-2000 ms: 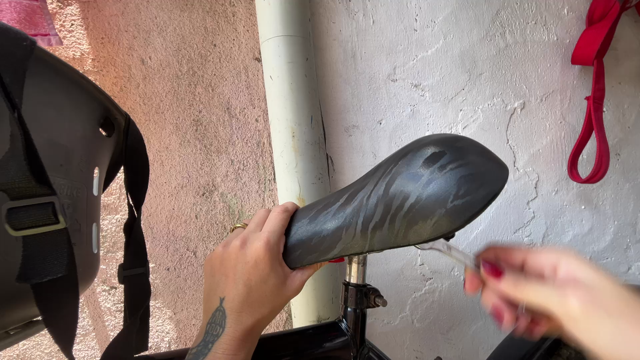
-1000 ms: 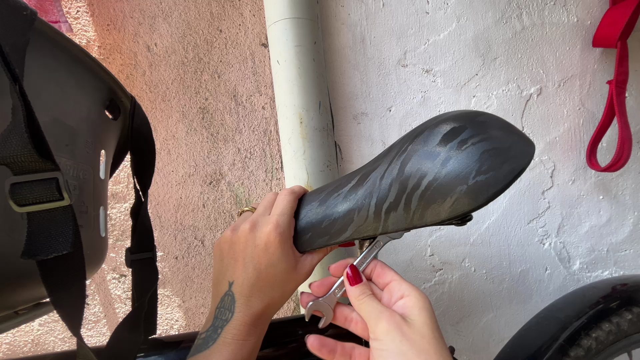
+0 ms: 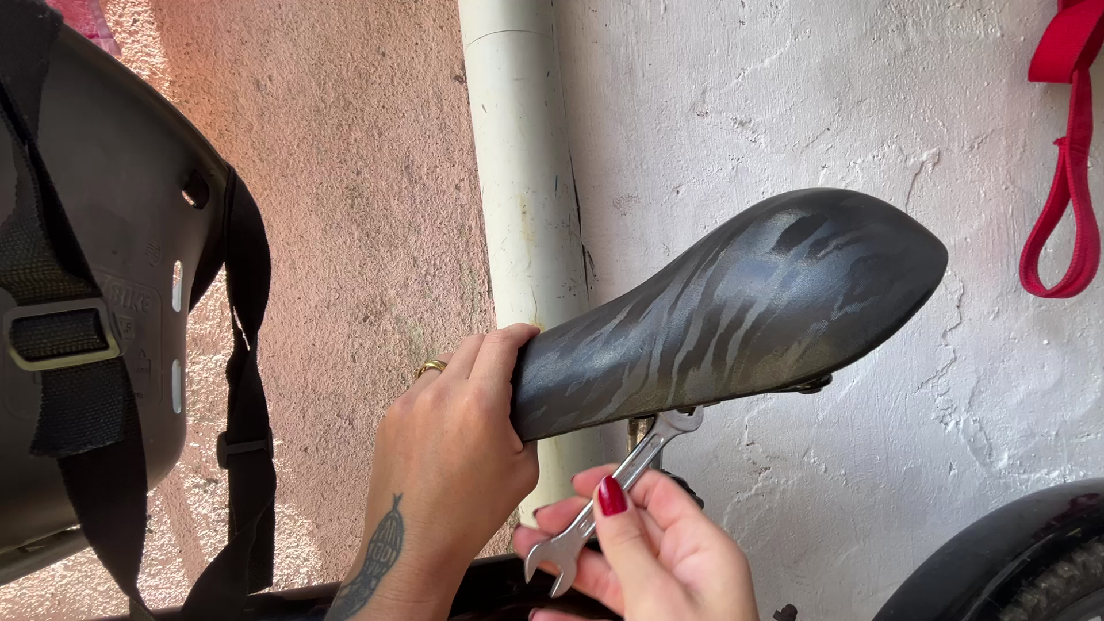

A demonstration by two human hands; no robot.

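Observation:
A black and grey patterned bicycle saddle [image 3: 733,302] tilts up to the right above its metal seat post [image 3: 639,435]. My left hand [image 3: 457,440] grips the saddle's narrow end, a gold ring on one finger. Between the thumb and fingers of my right hand [image 3: 655,543] is a silver double open-end wrench [image 3: 625,483]. Its upper jaw is at the saddle's underside, beside the seat post; whether it sits on a nut is hidden. The lower jaw points down to the left, free of anything.
At the left stands a dark plastic child bike seat [image 3: 129,172] with black straps and a buckle [image 3: 65,335]. A pale pipe [image 3: 522,172] runs down the wall behind the saddle. A red strap [image 3: 1069,190] hangs at the upper right. A black fender and tyre [image 3: 1018,552] show at the lower right.
My right hand, blurred and farther right two seconds ago, has come in below the saddle with the wrench. My left hand keeps its hold on the saddle. The view has shifted somewhat.

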